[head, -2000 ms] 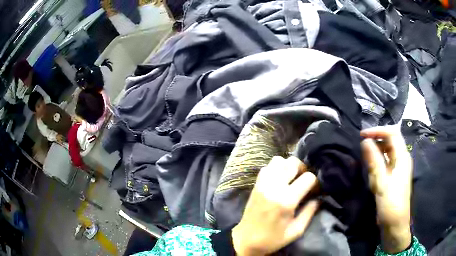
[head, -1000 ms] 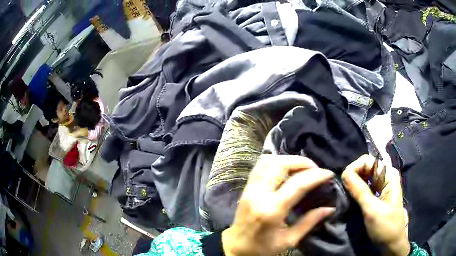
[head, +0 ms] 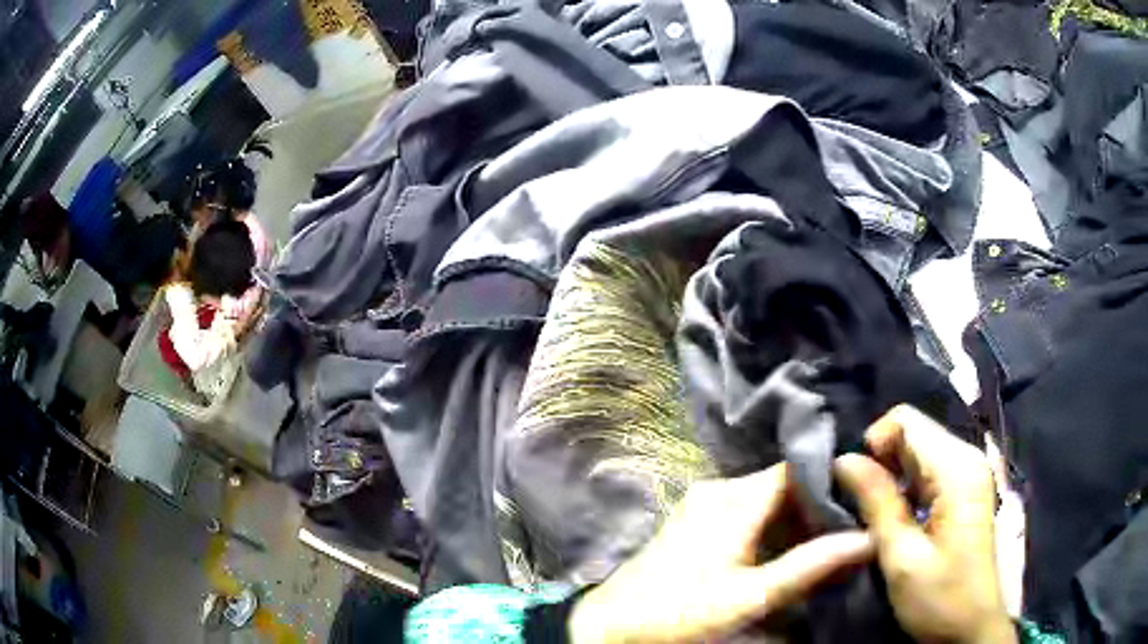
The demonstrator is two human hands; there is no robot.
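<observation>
A black-grey denim jacket (head: 478, 403) lies bunched nearest me, with yellowish embroidery strands (head: 611, 377) showing on a grey panel. My left hand (head: 743, 554) pinches a fold of the jacket between thumb and fingers at the bottom right. My right hand (head: 932, 535) is beside it, its fingers bent at the same dark cloth. A small dark blue bit shows between the right fingers; most of whatever it holds is hidden in the palm, and I cannot tell what it is.
More dark jackets (head: 1083, 340) lie to the right, and a heap (head: 541, 63) rises behind. A large pale bin (head: 309, 151) stands at the upper left. Children (head: 220, 283) are at the left, above a grey floor (head: 151, 560) with yellow lines.
Both hands have moved lower and closer together. More of the embroidery strands show. The left hand's gap has narrowed onto a grey fold. The children have shifted.
</observation>
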